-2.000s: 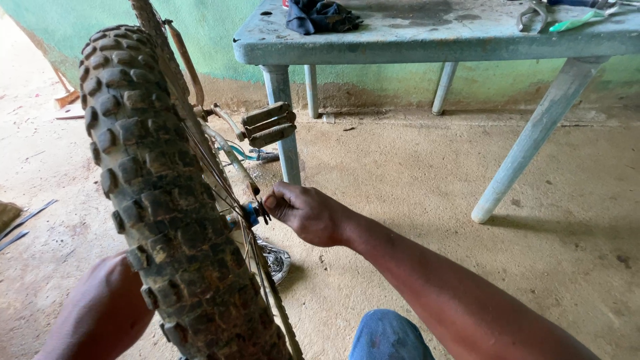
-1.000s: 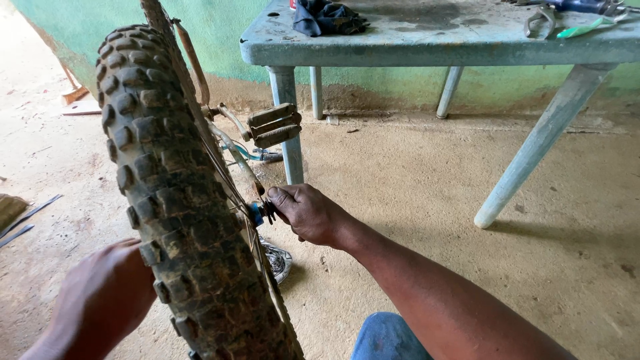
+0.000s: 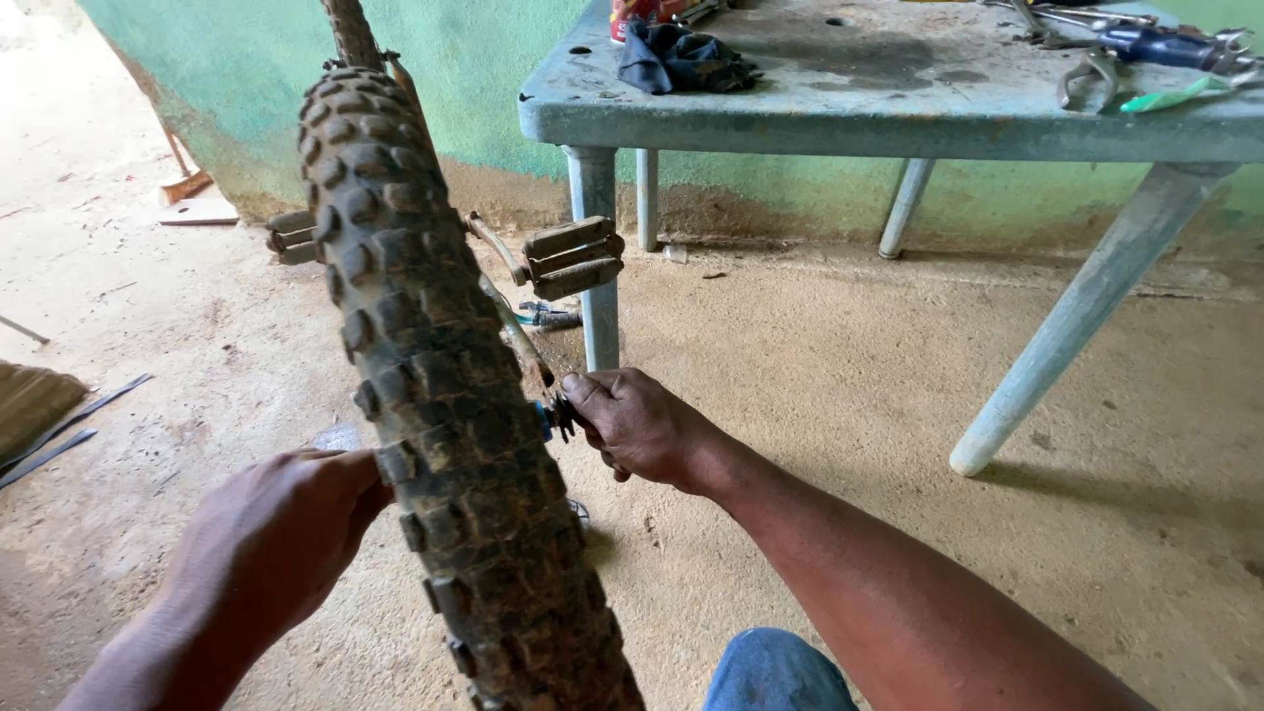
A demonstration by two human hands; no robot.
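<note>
A knobby, dirt-caked bicycle tire (image 3: 434,395) stands upright in front of me, slanting from upper left to lower right. My right hand (image 3: 632,425) is closed at the wheel's right side, its thumb and fingers on a dark part at the end of the wheel axle (image 3: 561,417), beside a blue piece. On the other side of the tire is my left hand (image 3: 286,523); its fingertips are hidden behind the tread, so its grip does not show. Beyond the axle are a rusty frame tube (image 3: 518,331) and a bicycle pedal (image 3: 573,259).
A worn blue-gray plastic table (image 3: 820,123) stands ahead, bearing a dark cloth (image 3: 681,61), pliers (image 3: 1089,81) and other tools. Its splayed leg (image 3: 1086,316) reaches the floor at right. Dark strips (image 3: 74,425) lie on the floor at left, and a tool lies behind the near table leg.
The tire has turned more upright, and a second pedal now shows on its left. My left hand has come closer in beside the tire. My right hand stays at the axle.
</note>
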